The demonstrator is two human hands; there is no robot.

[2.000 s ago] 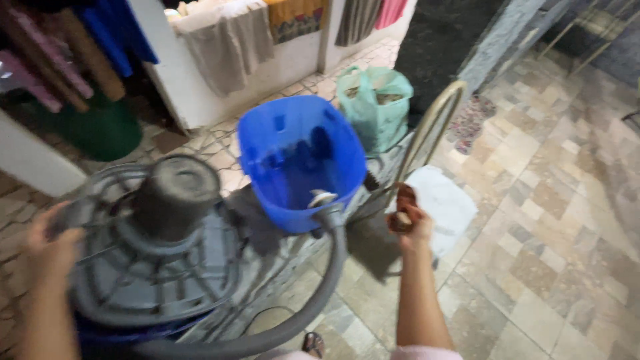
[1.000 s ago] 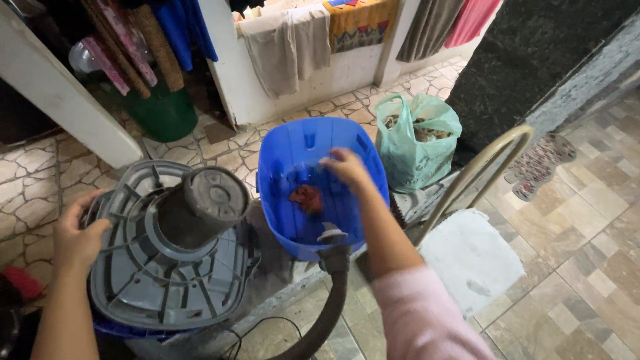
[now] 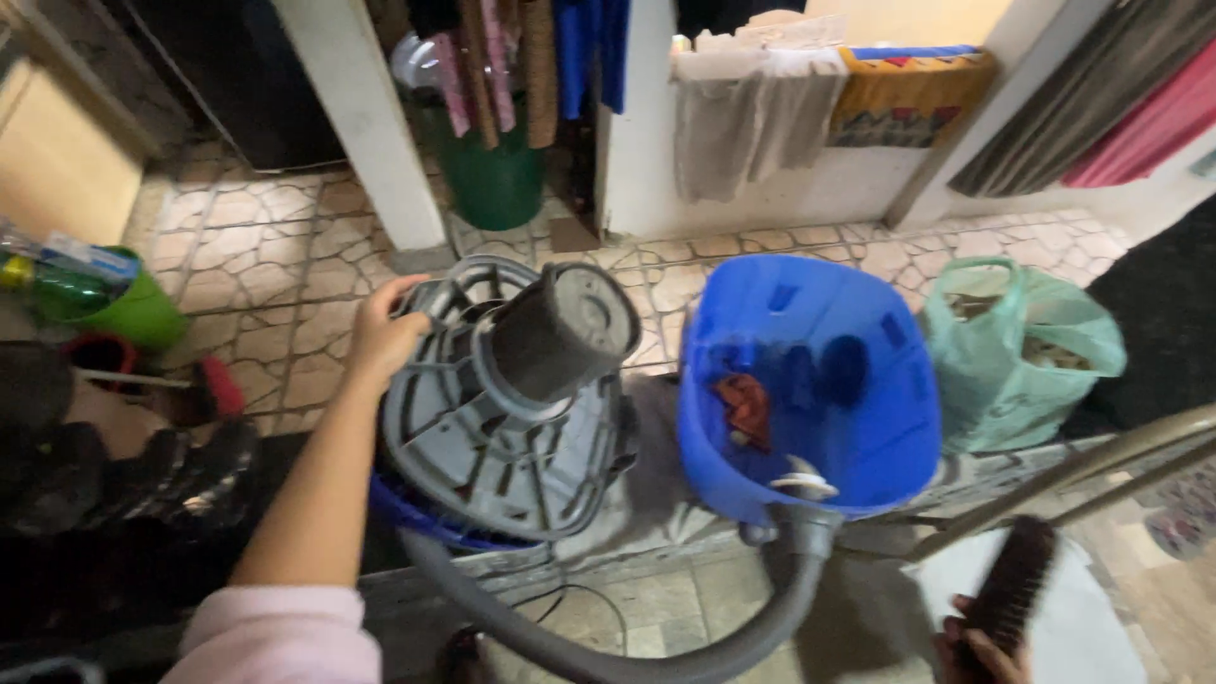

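Observation:
My left hand (image 3: 391, 328) grips the rim of a grey plastic vacuum cleaner head (image 3: 494, 456), which lies upside down with its dark round filter (image 3: 560, 332) pointing up. At the lower right, my right hand (image 3: 983, 651) holds a dark brush with bristles (image 3: 1016, 579). Between them stands an open blue plastic vacuum tank (image 3: 807, 380) with a reddish-brown cloth (image 3: 746, 408) inside. A grey ribbed hose (image 3: 655, 665) is fitted to the tank's near wall and curves left under the head.
A green plastic bag (image 3: 1007, 380) with contents stands right of the tank. A white chair seat (image 3: 1083, 608) with a metal frame is at the lower right. Behind are a dark green bin (image 3: 489, 176) and hanging towels (image 3: 760, 119). A lime-green bucket (image 3: 142, 304) with bottles sits far left.
My right hand has moved out of the blue tank to the lower right and now holds the brush. The reddish-brown cloth, in my right hand two seconds ago, lies in the tank.

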